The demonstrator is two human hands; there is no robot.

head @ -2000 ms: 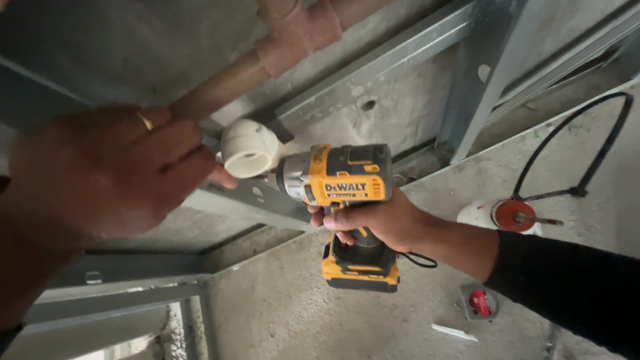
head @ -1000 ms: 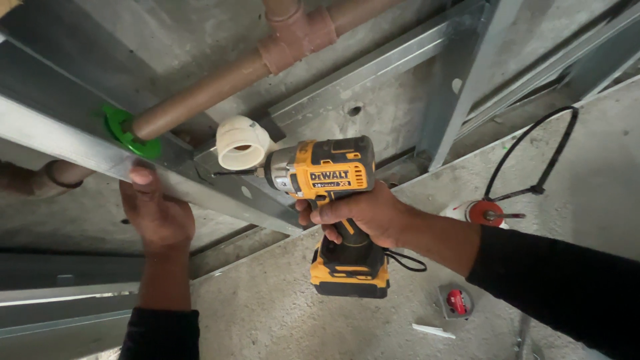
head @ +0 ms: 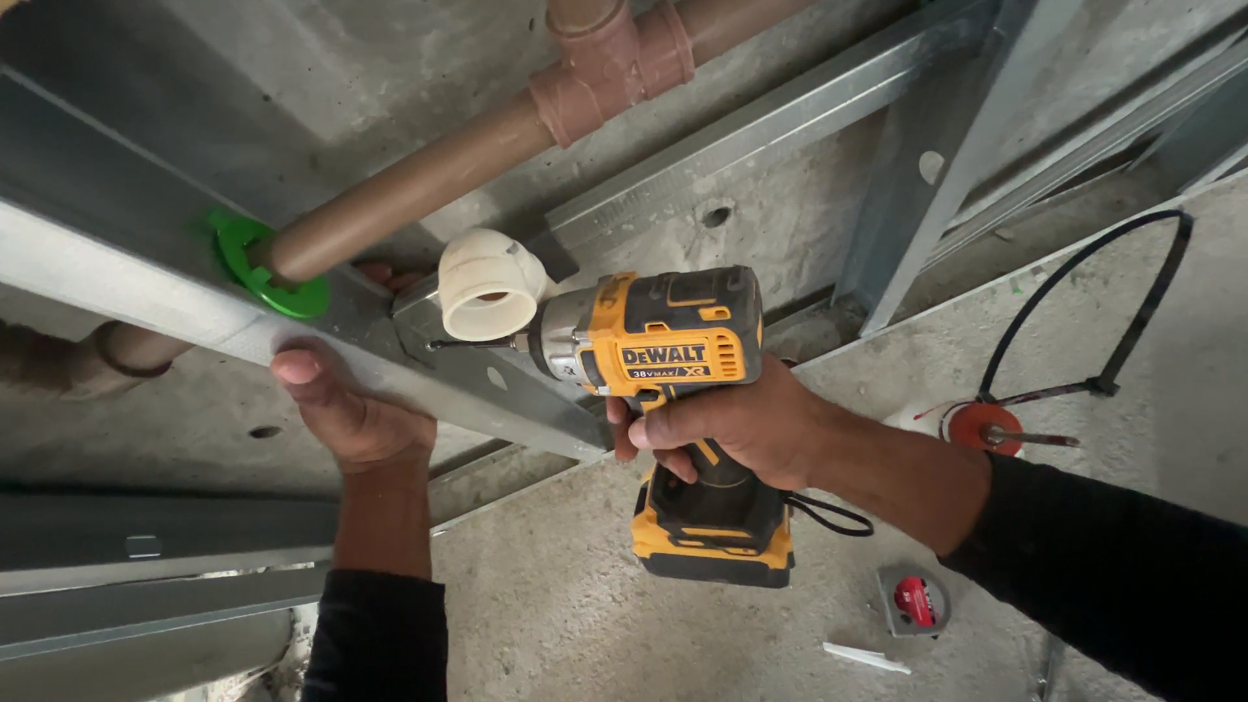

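My right hand (head: 721, 429) grips a yellow and black DeWalt cordless drill driver (head: 673, 331) at its handle. The long bit (head: 473, 343) points left, its tip close to the web of a galvanized steel stud (head: 458, 390). My left hand (head: 356, 405) is wrapped around that stud, thumb on the near side and fingertips showing behind it. A white plastic pipe elbow (head: 490, 283) sits just above the bit, at the end of a short metal cross piece. A green plastic grommet (head: 268, 265) in the stud surrounds a brown pipe (head: 409, 190). Whether the bit touches metal I cannot tell.
A reddish pipe tee (head: 609, 73) joins the brown pipe at the top. A metal cross rail (head: 770, 136) runs to another stud (head: 951, 175). On the concrete floor lie a red and white container (head: 985, 426) with a black cable loop, a small red-labelled box (head: 914, 600) and a white strip (head: 866, 657).
My left hand was by the drill bit two seconds ago; it moved away to the stud, and its fingers now reach behind it. The drill has stayed in my right hand beside the elbow.
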